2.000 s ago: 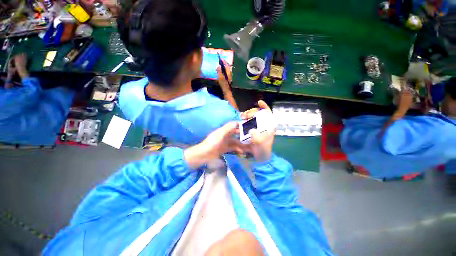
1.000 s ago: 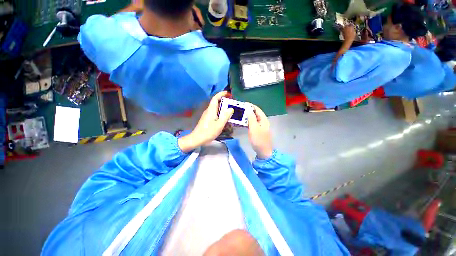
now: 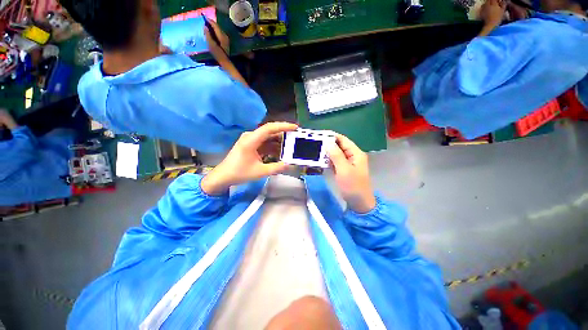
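A small white electronic unit point(image 3: 289, 150) with a dark square on its upward face is held in the air at the middle of the view. Small dark marks run along its far edge. My left hand point(image 3: 248, 160) grips its left end, with fingers at the far left corner and the thumb at the near left corner. My right hand point(image 3: 351, 169) grips its right end, fingertips on its right side. The undersides of the unit and some fingertips are hidden.
A person in a blue jacket point(image 3: 167, 97) sits close ahead to the left, holding a pen. Another person point(image 3: 503, 71) sits at the right. A silvery-white tray point(image 3: 340, 87) lies on a green side table point(image 3: 371, 126). Red stools and grey floor point(image 3: 445, 193) show.
Over the last second the view has shifted left, and the unit lies more level, its dark square less covered by my left hand. Both hands keep hold of it.
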